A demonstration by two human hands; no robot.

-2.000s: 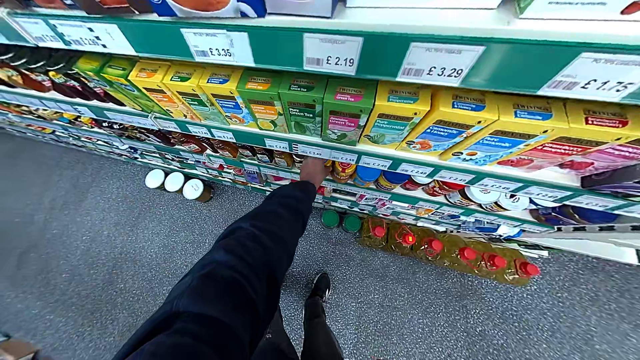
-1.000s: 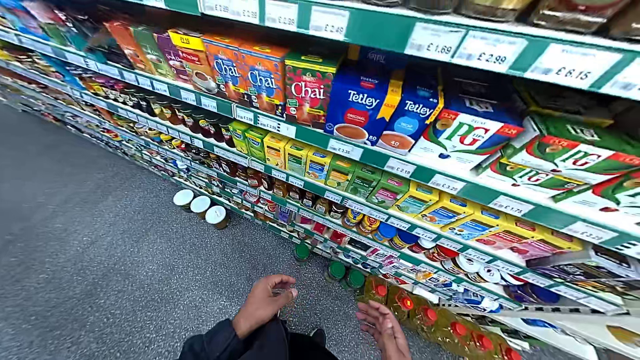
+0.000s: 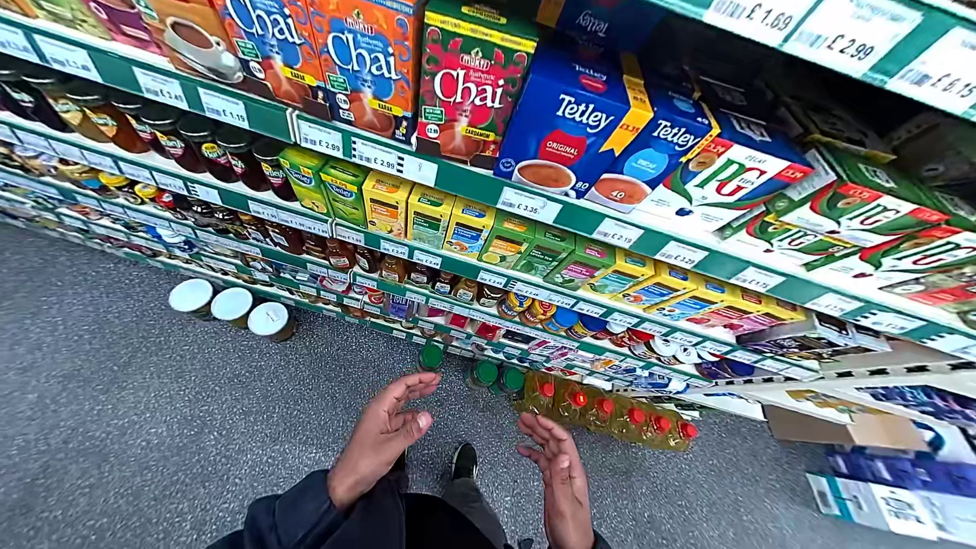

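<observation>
My left hand (image 3: 385, 438) is raised over the floor in front of my body, fingers apart, holding nothing. To its right my right hand (image 3: 557, 473) is also raised and empty, its palm facing the left hand. Beyond them, green-lidded jars (image 3: 483, 374) stand on the floor by the shelf foot, and beside these is a row of oil bottles with red caps (image 3: 602, 408). Above runs a supermarket shelf with small tea boxes (image 3: 507, 240), Chai boxes (image 3: 474, 80), Tetley tea boxes (image 3: 564, 122) and PG Tips boxes (image 3: 724, 183).
Three white-lidded tubs (image 3: 231, 305) stand on the speckled grey floor (image 3: 114, 396) at the left. Dark-lidded jars (image 3: 202, 149) line a lower shelf. A shelf edge (image 3: 473, 183) with price labels crosses the view. An open cardboard box (image 3: 846, 427) and packs lie at the lower right.
Two seconds ago one arm reached to a lower shelf; then both hands were low over the floor. Now both are raised, apart and empty. The view has shifted towards the upper shelves.
</observation>
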